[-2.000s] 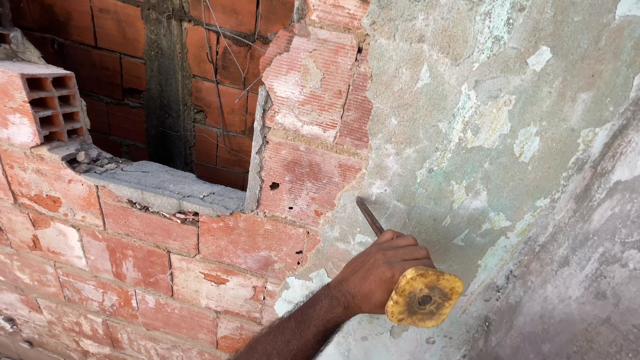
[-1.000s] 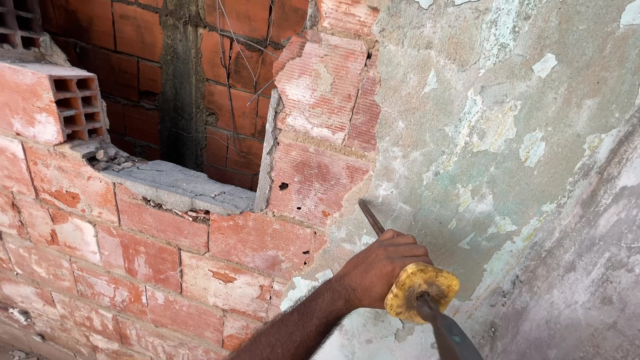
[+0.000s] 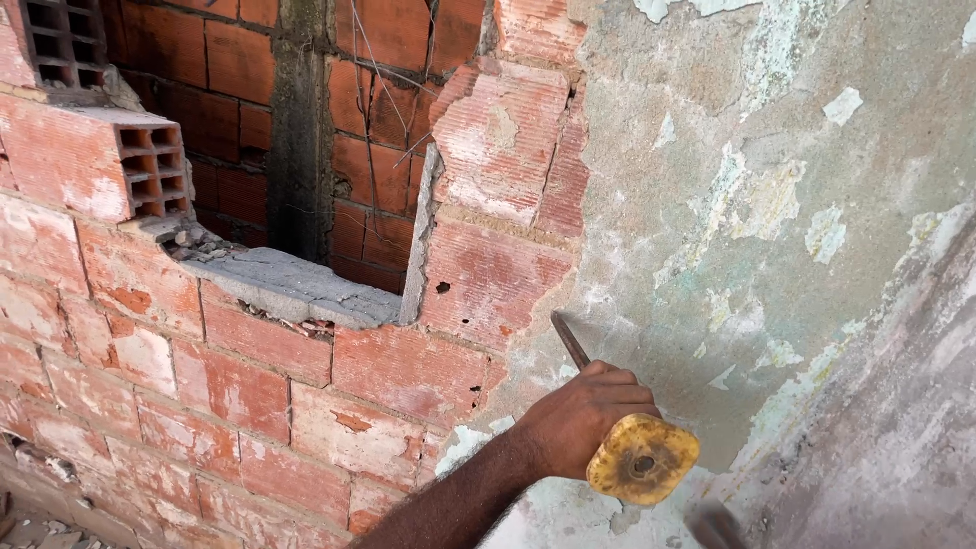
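Observation:
My left hand is closed around a steel chisel fitted with a worn yellow hand guard. The chisel's tip rests on the grey-green plaster, just right of the ragged edge where the plaster meets bare red hollow brick. At the bottom edge, right of the guard, is a blurred dark tool end, apart from the chisel; it looks like a hammer head. My right hand is out of view.
An opening in the brick wall, with a broken grey mortar sill, lies to the left. Thin wires hang inside it. A broken hollow brick juts out beside it. Rubble lies at the lower left.
One second ago a dark tool was against the guarded end of the chisel; now a blurred tool end is lower right, away from it. My left hand keeps its hold near the plaster edge.

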